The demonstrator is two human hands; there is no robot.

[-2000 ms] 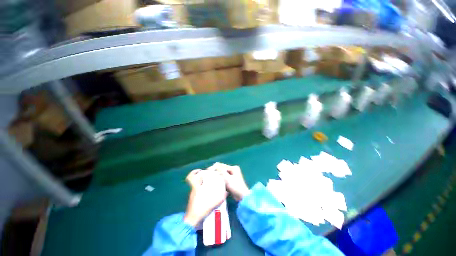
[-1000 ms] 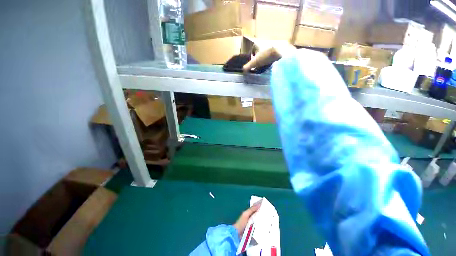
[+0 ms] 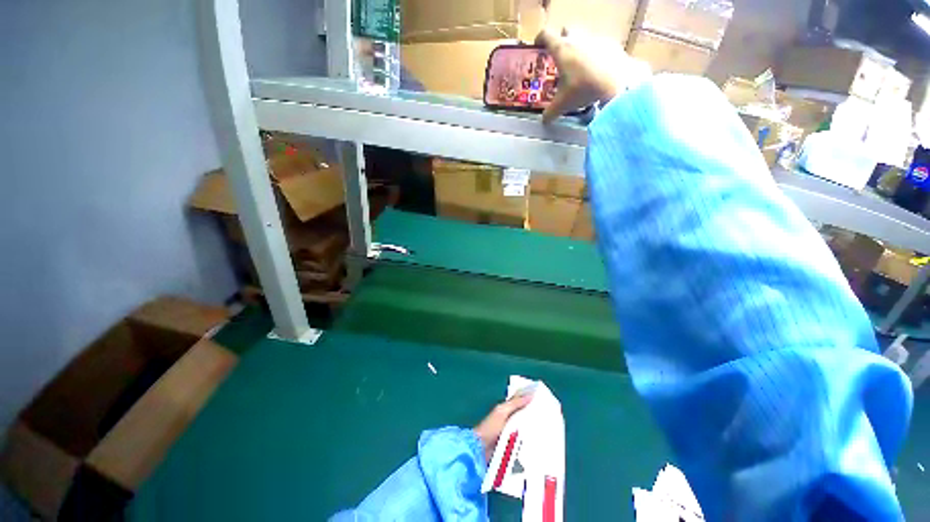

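Observation:
My right hand point(image 3: 589, 73) is raised at the overhead shelf and grips the right end of a phone point(image 3: 522, 77). The phone stands on its long side with its lit pink screen with icons facing me. My left hand point(image 3: 502, 420) is low in front of me, by the left edge of white cartons with red stripes point(image 3: 546, 438); its fingers are partly hidden behind them. The cartons' lower ends are cut off by the frame. White leaflets point(image 3: 669, 500) lie at the bottom edge, right of the cartons, partly hidden by my right sleeve.
The shelf's grey metal beam point(image 3: 408, 124) crosses above the green belt point(image 3: 479, 311), with a post point(image 3: 255, 194) at left. A water bottle point(image 3: 375, 46) stands on the shelf. An open brown box point(image 3: 184, 403) is at lower left. Brown cartons are stacked behind.
The phone, lying dark on the shelf a second ago, is now tilted up with its screen lit. Two seconds ago both hands were together at the cartons. The view has swung left.

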